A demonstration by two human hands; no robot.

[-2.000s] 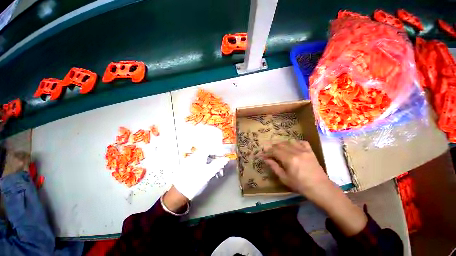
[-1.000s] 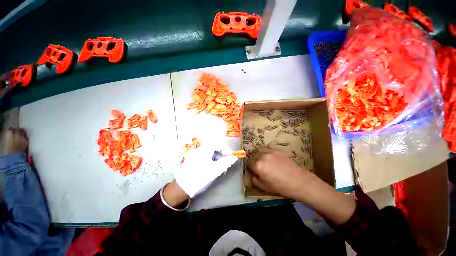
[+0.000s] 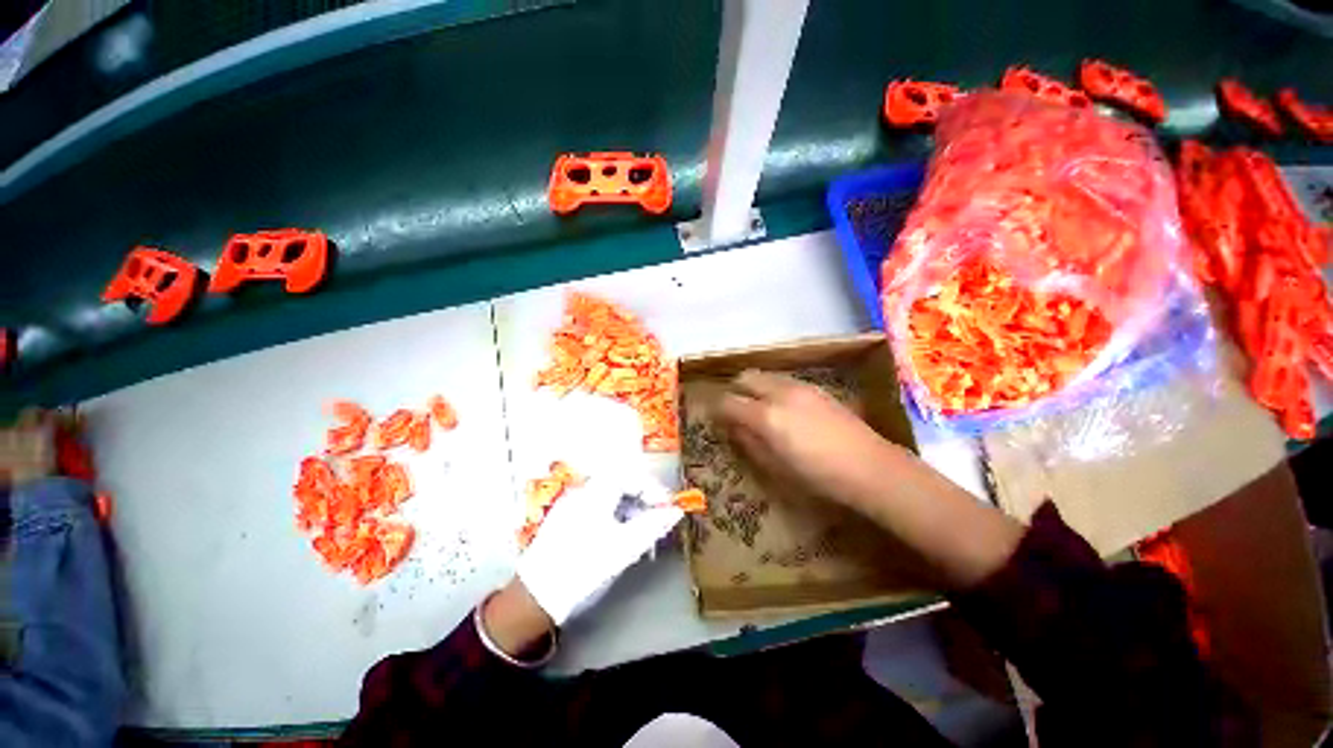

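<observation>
My left hand [image 3: 592, 548], in a white glove, holds a small orange plastic part [image 3: 689, 500] at its fingertips, beside the left wall of the shallow cardboard box. My right hand [image 3: 797, 431] is bare and reaches into the cardboard box [image 3: 797, 596], fingers down near its upper left. Tiny dark metal parts [image 3: 731, 514] are scattered on the box floor. Whether the right fingertips hold one cannot be told. A pile of small orange parts [image 3: 607, 358] lies left of the box, and another pile [image 3: 351, 512] lies farther left.
A clear bag of orange parts [image 3: 1023, 249] sits on a blue basket [image 3: 854, 219] at right, by a cardboard sheet [image 3: 1140, 453] and heaped orange mouldings [image 3: 1257, 278]. Orange shells [image 3: 610, 181] lie on the green conveyor behind a pale upright [image 3: 746, 117]. A co-worker's denim sleeve [image 3: 59, 585] is at left.
My right hand has moved from the box's lower left toward its upper part. My left hand still holds the orange part. The shells on the belt have shifted left relative to the upright.
</observation>
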